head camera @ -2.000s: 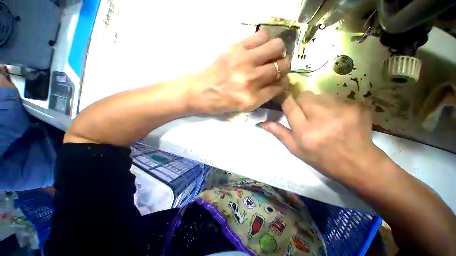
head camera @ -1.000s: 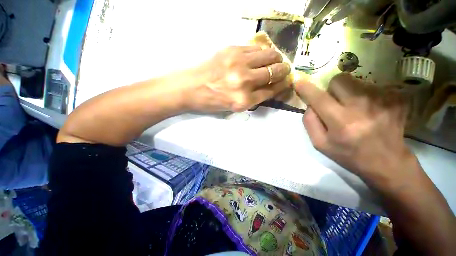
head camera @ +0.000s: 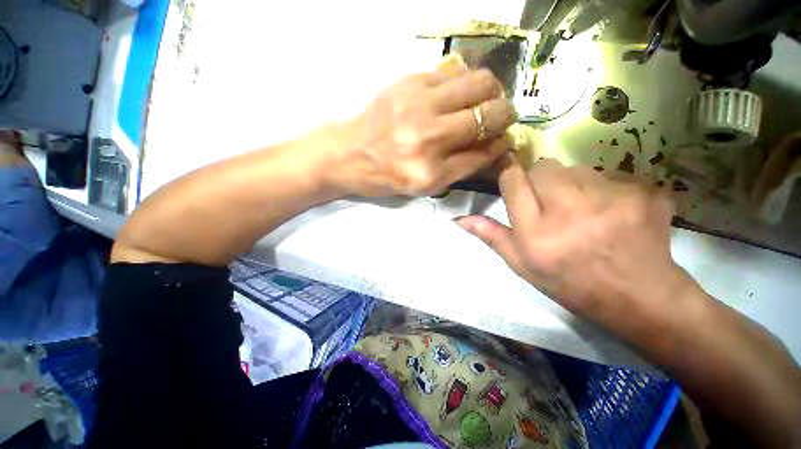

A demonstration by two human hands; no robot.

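Observation:
A small cream fabric piece (head camera: pixel 520 140) shows between my hands on the metal bed's near left part; most of it is hidden under the fingers. My left hand (head camera: pixel 430 131), with a ring, is closed on it, and a bit shows above the fingertips. My right hand (head camera: pixel 584 224) has its index finger against the fabric's near edge, thumb apart over the table edge; whether it grips is unclear. The dark slide plate (head camera: pixel 494 60) and the shiny needle plate (head camera: pixel 549 96) lie just beyond the fingers.
The machine head (head camera: pixel 738 31) and a white ribbed knob (head camera: pixel 725 114) stand at the upper right. The white sewing table (head camera: pixel 369 254) curves across the front. A control box (head camera: pixel 110 167) is at left. A printed apron (head camera: pixel 457 395) and blue baskets (head camera: pixel 628 403) are below.
Since one second ago, my right hand has moved left and its fingers have come down beside my left hand. The fabric now bunches between the hands. My left hand has barely moved.

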